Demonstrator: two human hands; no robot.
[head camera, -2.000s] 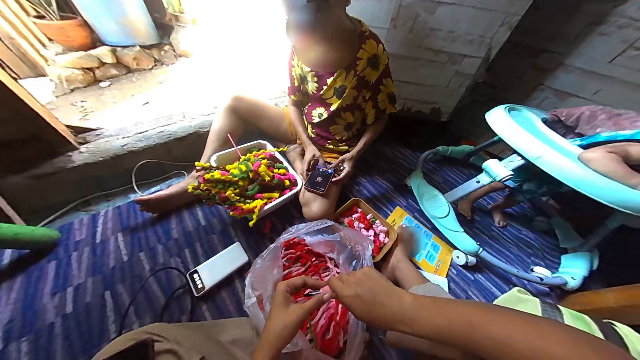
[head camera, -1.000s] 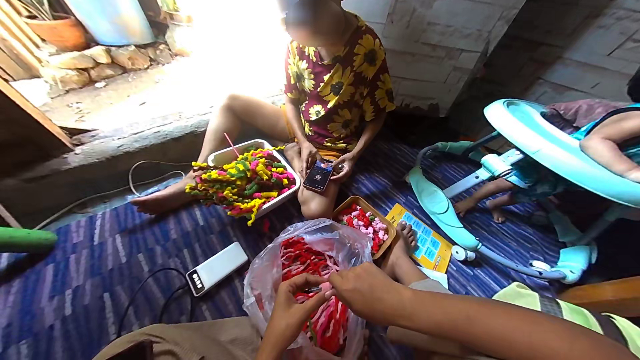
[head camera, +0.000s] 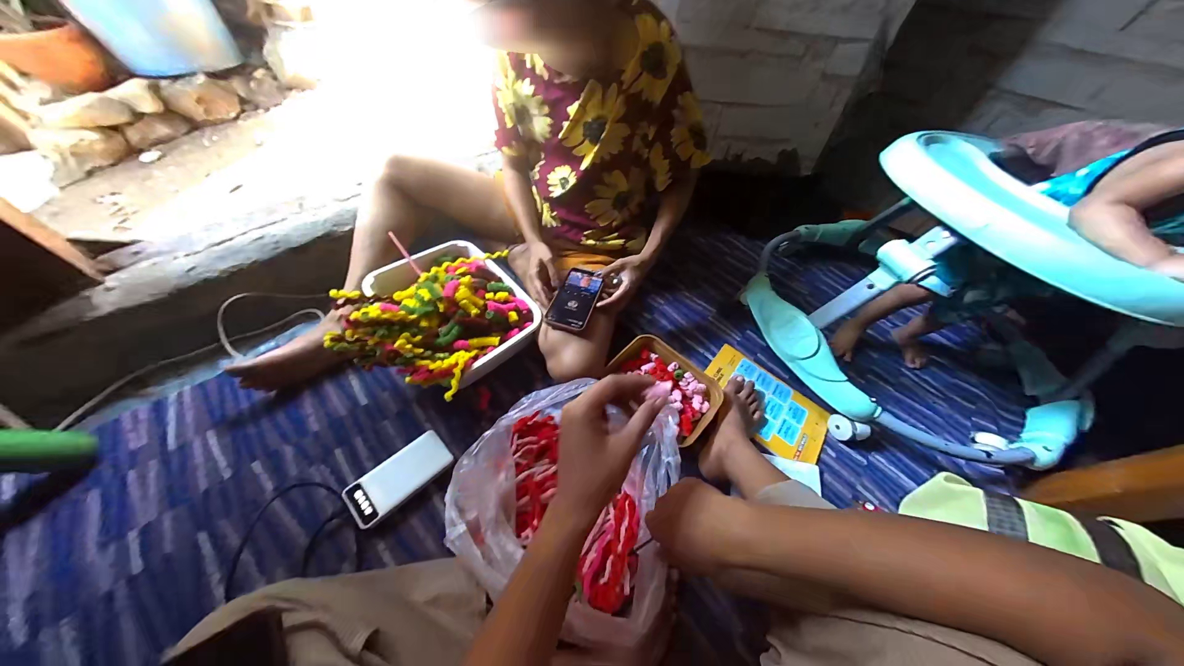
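Observation:
My left hand (head camera: 601, 435) is raised over a clear plastic bag (head camera: 481, 472), with a small pink fuzzy piece (head camera: 659, 392) pinched between thumb and fingertips. Red and pink fuzzy stems (head camera: 610, 555) fill the bag. Beside the bag's right edge is my right hand (head camera: 684, 525), its fingers curled and mostly hidden; a thin dark tip shows by them, and what it holds cannot be told. Just beyond my left hand, a brown tray (head camera: 708, 421) holds small red and pink pieces (head camera: 683, 393).
A person (head camera: 601, 139) sits opposite with a phone (head camera: 575, 299). Near them is a white basin (head camera: 504, 350) of yellow, green and pink fuzzy stems. A white power bank (head camera: 398, 479) with a cable lies left. At right are a yellow card (head camera: 805, 430) and a teal baby walker (head camera: 980, 217) with a child.
My hands were together over the bag and are now apart. The left has moved forward toward the brown tray with the pink piece; the right has come back beside the bag.

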